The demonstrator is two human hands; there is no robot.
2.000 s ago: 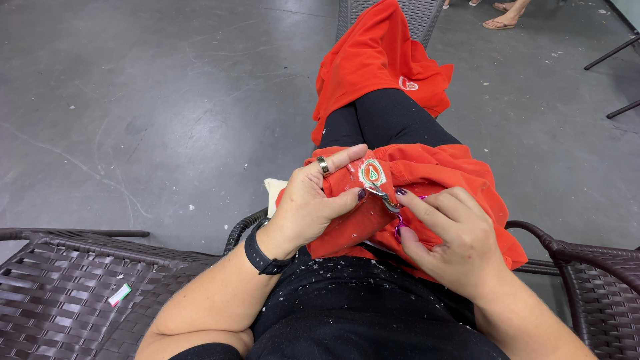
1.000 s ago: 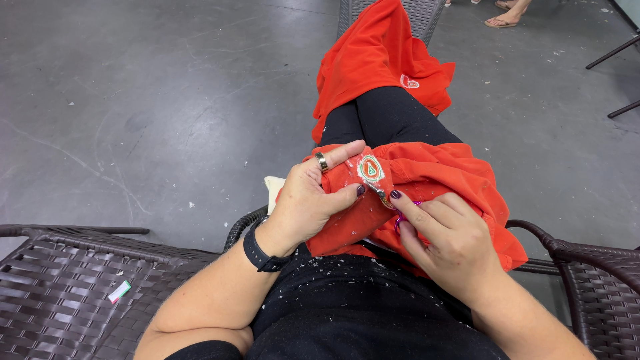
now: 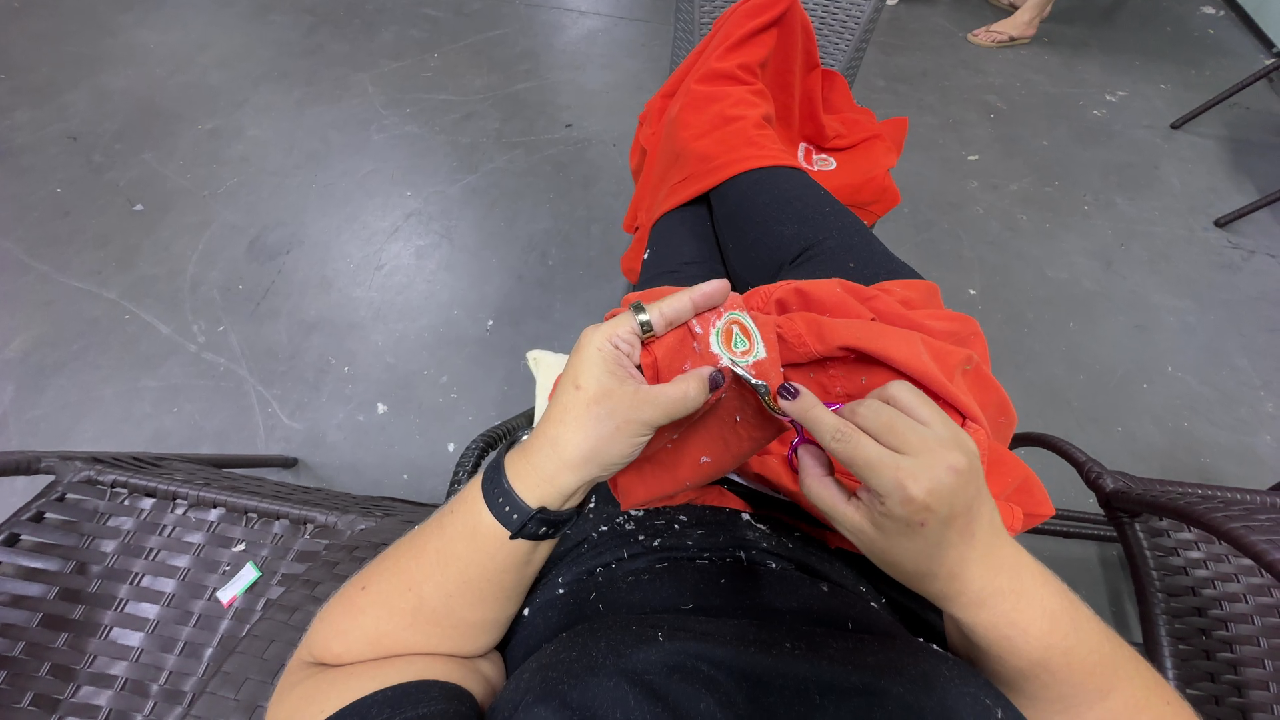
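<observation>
Across my lap lies a red cloth garment (image 3: 860, 340) with an oval embroidered emblem (image 3: 738, 338) in green, white and orange, ringed by white backing scraps. My left hand (image 3: 620, 400) grips the cloth at the emblem's left, thumb below it and index finger above; it wears a ring. In my right hand (image 3: 890, 460) are small embroidery scissors (image 3: 760, 388) with purple-pink finger loops. Their metal tips touch the lower edge of the emblem. Whether the blades are apart is unclear.
Another red garment (image 3: 760, 110) with a patch covers my lower legs, propped on a woven chair (image 3: 850, 30). A wicker chair (image 3: 150, 590) on the left holds a small tag (image 3: 238, 584). Another wicker chair (image 3: 1210, 570) stands right. A person's sandalled foot (image 3: 1005, 28) shows at top right.
My right hand has shifted slightly around the scissors, which stay at the emblem's lower edge. The left hand keeps its hold on the cloth.
</observation>
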